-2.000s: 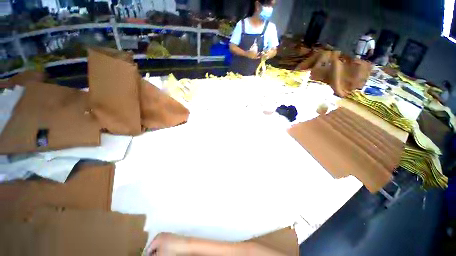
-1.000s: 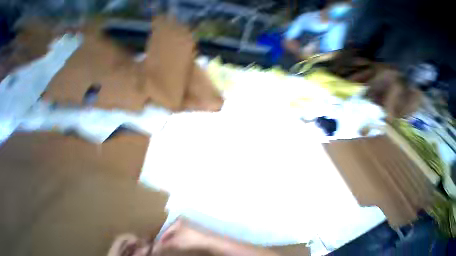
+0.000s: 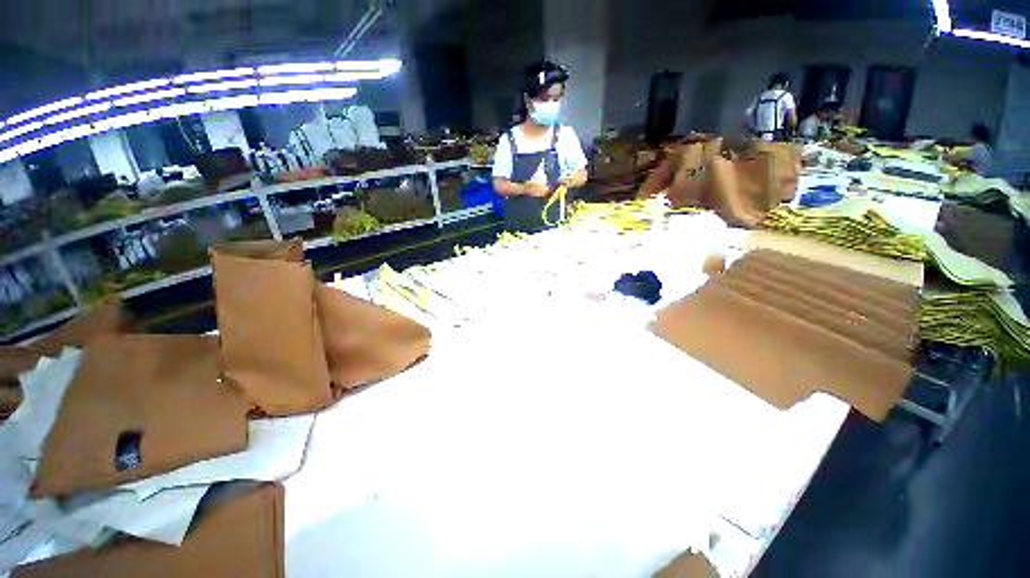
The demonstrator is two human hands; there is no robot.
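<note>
Neither of my hands is in the picture. The white-covered table [image 3: 486, 452] lies in front of me. A brown panel stack [image 3: 215, 542] is cut off by the lower left edge. The corner of another brown panel [image 3: 684, 566] shows at the bottom edge. An overlapped row of brown panels [image 3: 791, 327] lies on the right side. Folded brown pieces [image 3: 271, 327] stand at the left, beside a brown piece with a small dark patch [image 3: 147, 406] on white paper sheets [image 3: 181, 508].
A small dark lump [image 3: 637, 287] lies mid-table. Yellow and white strips [image 3: 418, 296] run along the far side. A masked person [image 3: 537, 158] stands behind them, holding a yellow strip. Yellow-edged stacks [image 3: 971, 322] lie at the right, beyond the panels. A rail [image 3: 260, 209] runs behind.
The view has tilted up, showing more of the room. The hand and forearm at the bottom edge have gone out of view, with most of the near brown panels.
</note>
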